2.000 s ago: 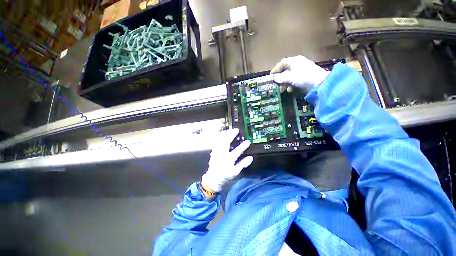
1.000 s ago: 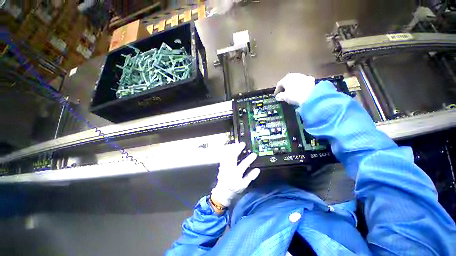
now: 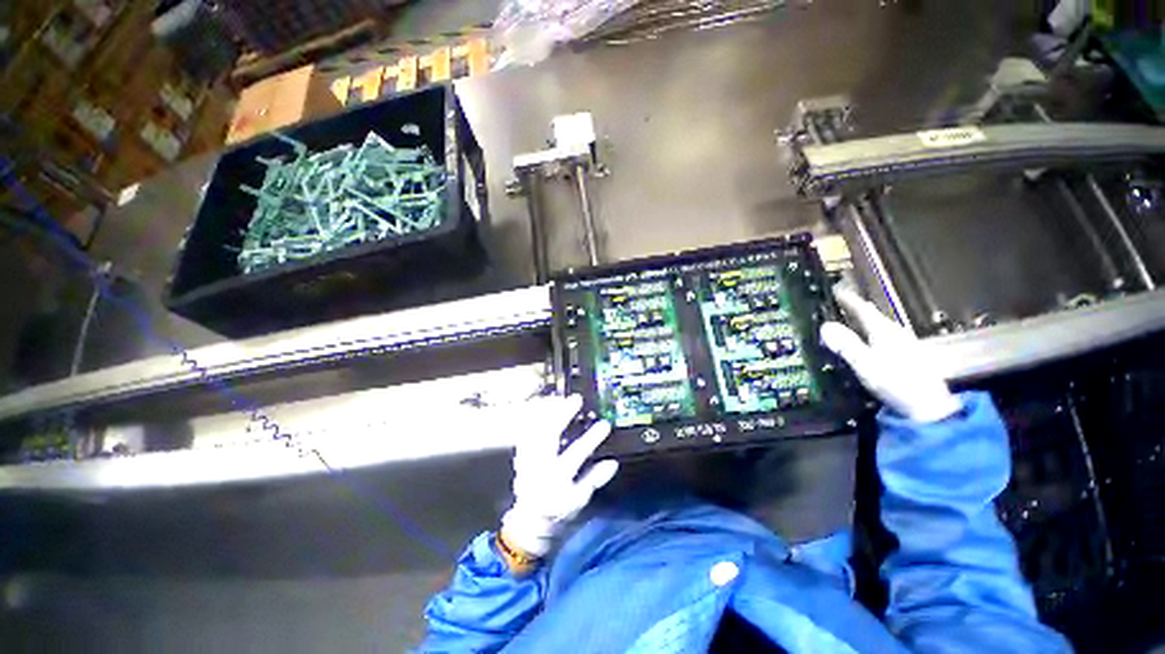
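Note:
The black carrier (image 3: 709, 441) lies across the conveyor rails in front of me, with two green circuit board panels side by side in its openings: a left panel (image 3: 643, 355) and a right panel (image 3: 759, 339). My left hand (image 3: 553, 474), in a white glove, holds the carrier's lower left corner with its fingers spread along the edge. My right hand (image 3: 890, 362), also in a white glove, is at the carrier's right edge, with its fingertips on the rim. The undersides of the carrier and fingers are hidden.
A black bin (image 3: 335, 284) heaped with green strips (image 3: 351, 198) stands beyond the conveyor at left. Silver conveyor rails (image 3: 371, 335) run left and right of the carrier. A carton (image 3: 275, 105) lies behind the bin. A thin blue coiled cord (image 3: 275, 432) crosses the left side.
My right hand has left the carrier's top edge and moved right and down to its right edge, uncovering the right panel. My left hand has stayed at the lower left corner. The view has shifted.

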